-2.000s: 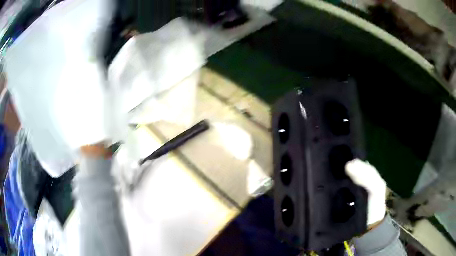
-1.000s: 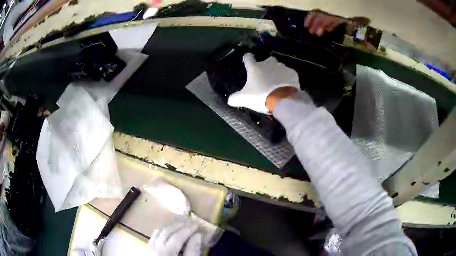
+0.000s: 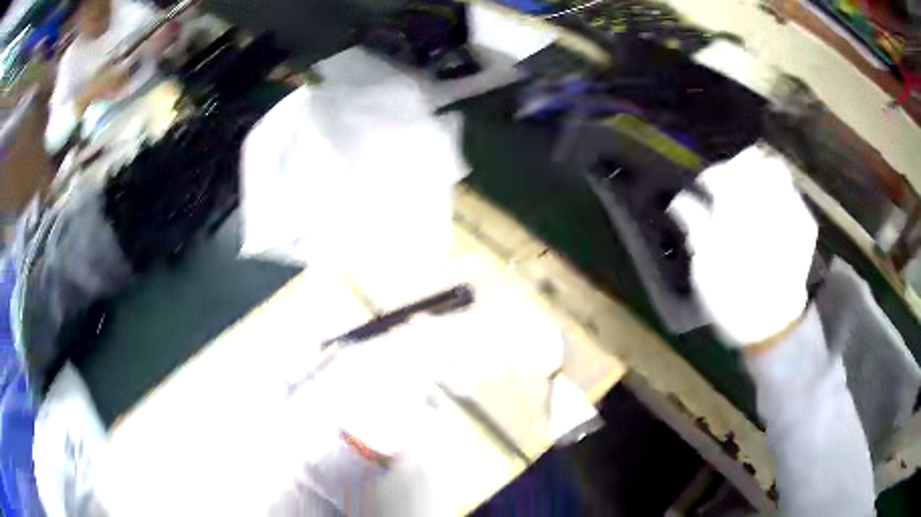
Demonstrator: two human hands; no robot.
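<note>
My right hand (image 3: 752,242), in a white glove, reaches over the green belt at a black wired part (image 3: 641,167) with blurred yellow and blue streaks. Blur hides whether the fingers grip it. My left hand (image 3: 374,409) is low in the middle, washed out against the white board (image 3: 212,414); its fingers cannot be made out. A black-handled tool (image 3: 409,313) lies on the board, its metal shank pointing lower left.
A white foam sheet (image 3: 348,162) lies beyond the board. Black parts (image 3: 187,187) are heaped at left. Another foam sheet (image 3: 868,343) is on the belt at right. A person (image 3: 101,76) is at the upper left. A pale chipped belt frame (image 3: 596,313) runs diagonally.
The view has swung, shifting the board and belt. My right hand held the three-hole housing earliest, then reached over black parts on the belt, where it still is. My left hand moved from the foam to the board.
</note>
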